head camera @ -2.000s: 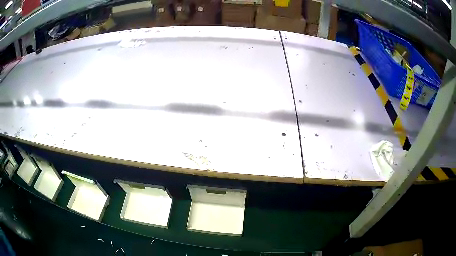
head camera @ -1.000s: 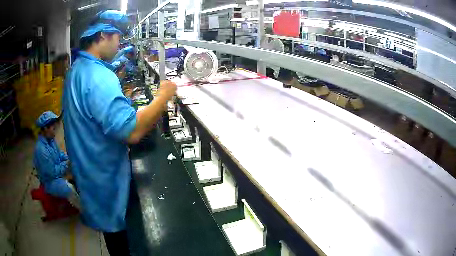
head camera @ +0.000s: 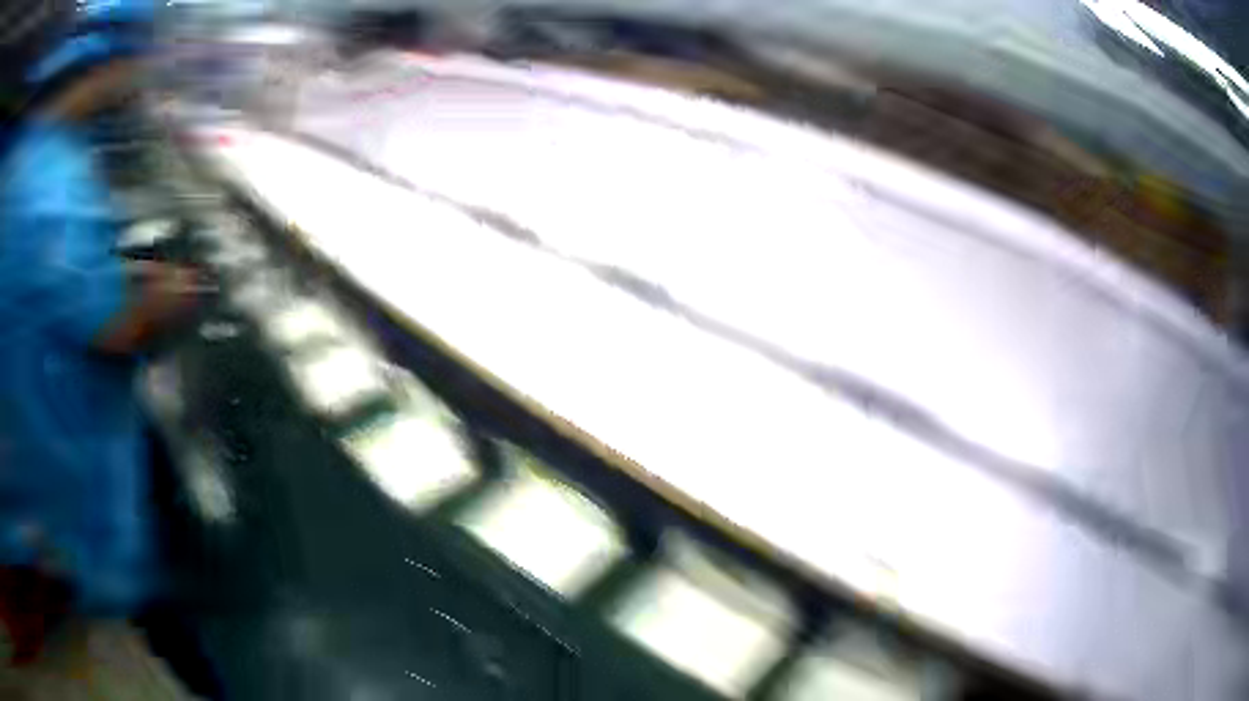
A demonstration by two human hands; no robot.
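The frame is strongly blurred. Several open white cartons (head camera: 551, 531) stand in a row on the dark green conveyor belt (head camera: 343, 589), along the near edge of the long white bench (head camera: 767, 411). The nearest carton is cut off by the bottom edge. The row runs away towards the upper left. What lies inside the cartons is too blurred to tell. Neither of my hands is in the picture.
A worker in a blue smock and cap (head camera: 62, 315) stands at the left beside the belt, forearm over it. Small pale scraps (head camera: 425, 564) lie on the belt. Blurred brown shapes (head camera: 1014, 164) lie behind the bench.
The view has swung back to the right since one second ago. The worker now shows at the left edge, with the forearm lower. The seated worker and the fan are no longer distinguishable.
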